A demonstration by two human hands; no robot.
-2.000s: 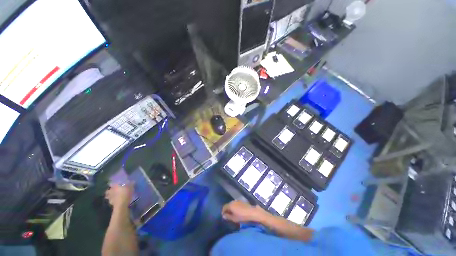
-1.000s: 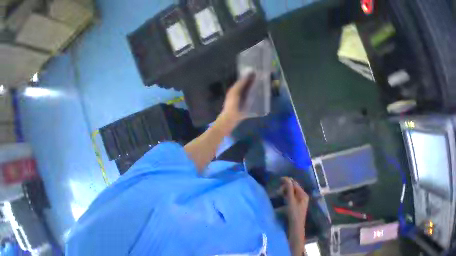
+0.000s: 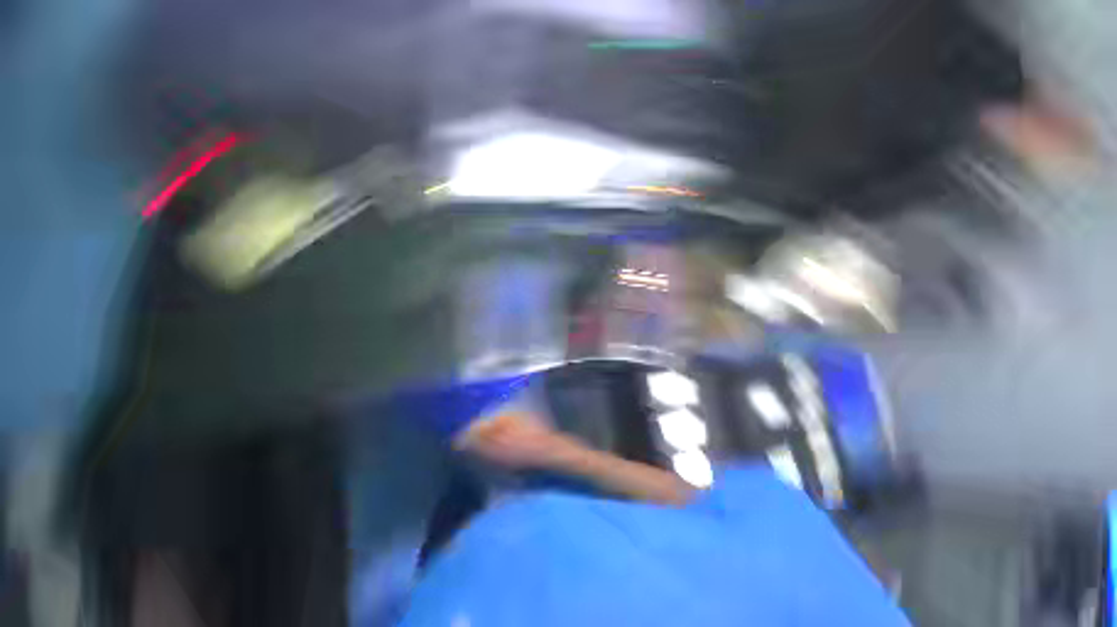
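The view is heavily motion-blurred. My right hand (image 3: 505, 437) is in front of my blue-clothed torso, its forearm running to the right; whether it holds anything is unclear. My left hand cannot be made out. Two test plates lie side by side on the bench beyond the hand: a blue-grey one (image 3: 512, 316), and one on the right bearing a purplish phone (image 3: 646, 279). A black phone tray (image 3: 619, 410) with white-looking phones (image 3: 681, 429) is just beyond my right forearm.
The white tester (image 3: 533, 168) stands behind the plates on the dark-green bench (image 3: 368, 325). A blurred fan (image 3: 833, 276) is right of them, above a blue stool (image 3: 851, 392). Cream paper (image 3: 257, 229) is at left. A skin-coloured blur shows at upper right.
The view has swung back to the bench and tester. My left hand, which held a phone over the trays a second ago, no longer shows. My right forearm now crosses before the tray.
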